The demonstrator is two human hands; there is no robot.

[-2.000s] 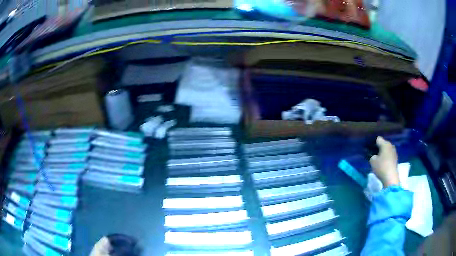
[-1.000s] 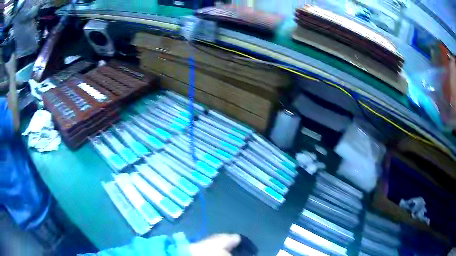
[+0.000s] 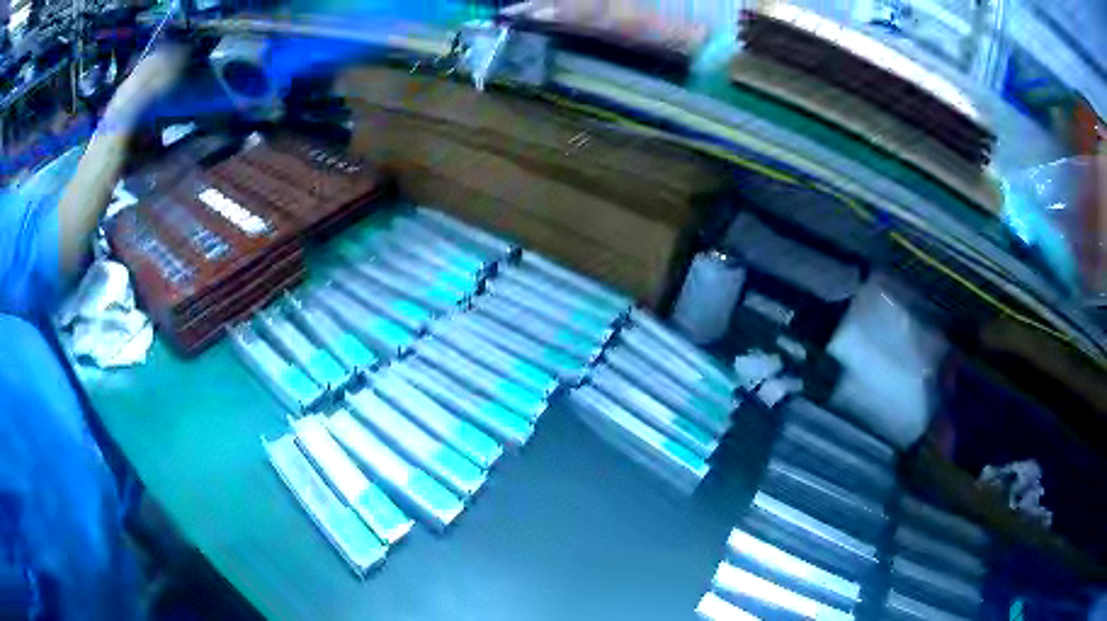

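Observation:
Neither of my hands is in the picture. Heat sinks with turquoise pads [image 3: 401, 449] lie in several slanting rows on the green mat in front of me. Bare heat sinks [image 3: 795, 570], some glaring white, lie in a column at the lower right. A second column of bare heat sinks [image 3: 935, 564] is darker and cut off by the lower right edge. The picture is somewhat blurred.
Another person's arm [image 3: 97, 182] and blue clothing are at left. Stacked reddish-brown trays [image 3: 219, 243] and a white crumpled cloth [image 3: 107, 318] stand there. Cardboard [image 3: 546, 194], a whitish bottle [image 3: 708, 295], white scraps [image 3: 767, 374] and a plastic bag [image 3: 886, 358] are behind.
My left hand, with a dark cover, has left the bottom edge. The other person's arm now reaches over the trays at left. The view had earlier swung to the left.

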